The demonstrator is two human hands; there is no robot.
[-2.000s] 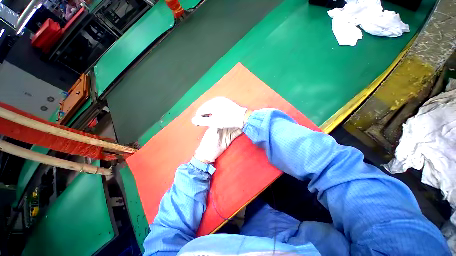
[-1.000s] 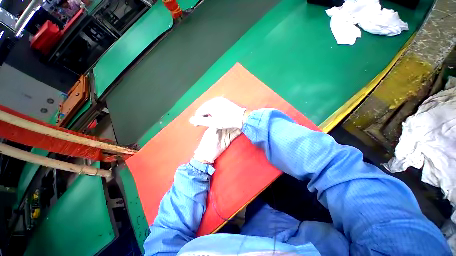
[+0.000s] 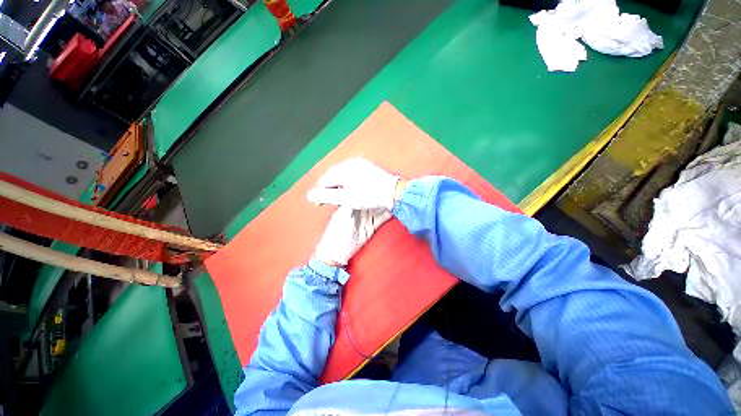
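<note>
A flat orange-red mat (image 3: 406, 268) lies at a slant in front of me, over the bench edge. Both my hands wear white gloves and rest together on it. My right hand (image 3: 357, 184) lies over the front part of my left hand, its fingers close together and loosely bent. My left hand (image 3: 344, 237) is partly under it, and its fingers are hidden. No held object shows. A thin cord lies on the mat by my left sleeve.
A dark grey-green belt (image 3: 268, 118) runs beside the green bench (image 3: 504, 122). A crumpled white cloth (image 3: 597, 32) lies near black bins at the top right. A larger white cloth (image 3: 699, 219) hangs at the right edge. Pale poles with red wrapping (image 3: 97, 215) stick in from the left.
My hands and sleeves stay in the same place on the mat. Only the small gap at the fingertips of my right hand looks slightly different.
</note>
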